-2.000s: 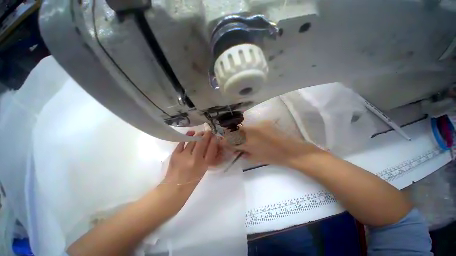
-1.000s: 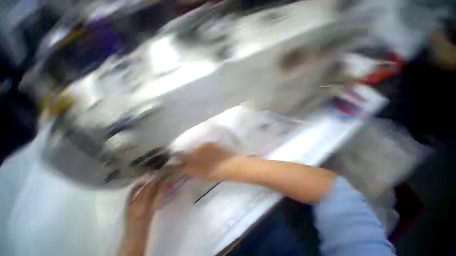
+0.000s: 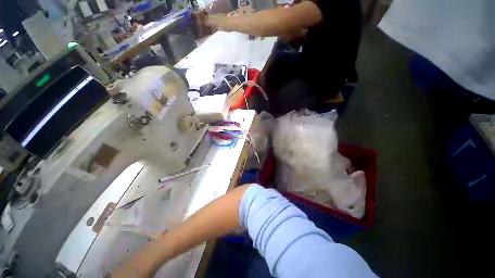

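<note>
The off-white sewing machine (image 3: 81, 179) fills the left side, tilted in view. My right forearm reaches in from the bottom right in a light blue sleeve. My right hand (image 3: 130, 269) is blurred and cut off by the bottom edge, so its fingers cannot be made out. My left hand is out of the picture. Thin sheer white fabric (image 3: 133, 220) lies on the machine bed beside my right forearm. A white pen (image 3: 184, 172) and thin dark metal points (image 3: 132, 202) lie near it.
A red bin (image 3: 366, 163) heaped with white fabric in clear plastic (image 3: 306, 144) stands right of the table. Blue and red rings (image 3: 222, 136) lie at the table's far end. A person in black (image 3: 336, 43) sits at another table; another person in white (image 3: 445, 38) is upper right.
The view has swung right and up, away from the needle area. My left hand has left the picture and my right hand has moved to the bottom edge. The bin and other people now show.
</note>
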